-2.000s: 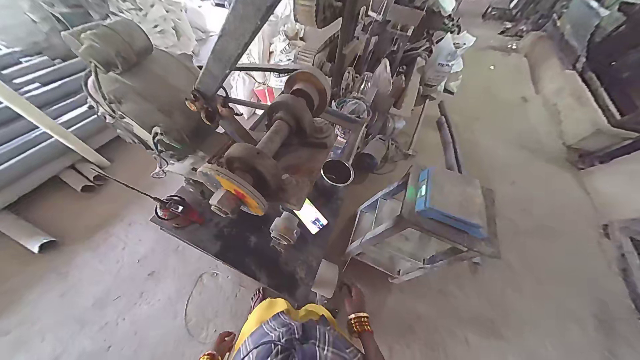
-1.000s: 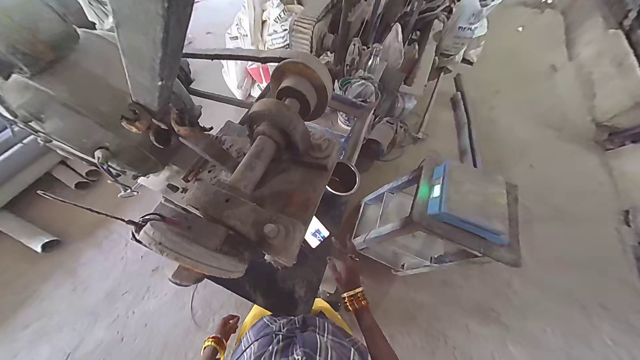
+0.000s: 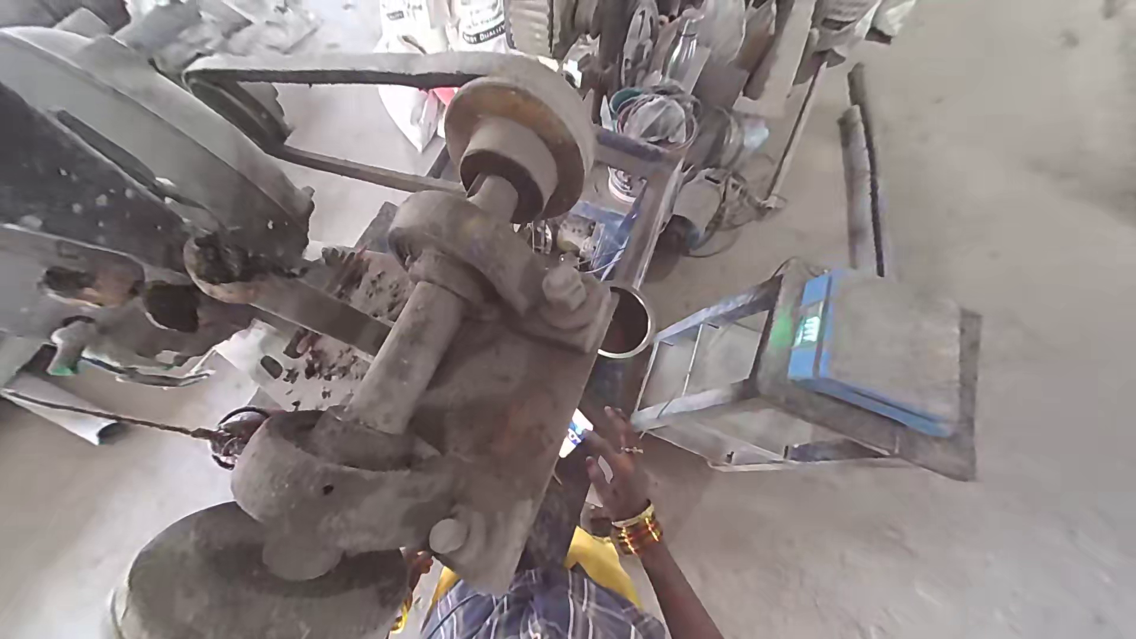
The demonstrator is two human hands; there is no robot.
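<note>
My right hand (image 3: 621, 466), with bangles at the wrist, has its fingers spread beside a lit phone-like screen (image 3: 575, 433); whether a fingertip touches it cannot be told. Most of my left hand (image 3: 417, 568) is hidden behind the belt-driven grinding machine, near its large round wheel (image 3: 257, 577). The machine's steel shaft (image 3: 408, 355) runs through two bearing housings to a belt pulley (image 3: 524, 142) and fills the middle of the view. Just right of its base plate (image 3: 506, 426) is an open round metal container (image 3: 626, 321).
To the right stands a metal frame stand (image 3: 781, 390) bearing a blue-edged platform scale (image 3: 887, 351) with a green display. Behind it two long bars (image 3: 861, 186) lie on the floor. Sacks (image 3: 475, 27), cables and scrap crowd the back. A taut cord (image 3: 106, 413) runs off left.
The view has moved much closer to the machine, which now covers most of my left hand. My right hand has reached forward to beside the lit screen, its fingers spread.
</note>
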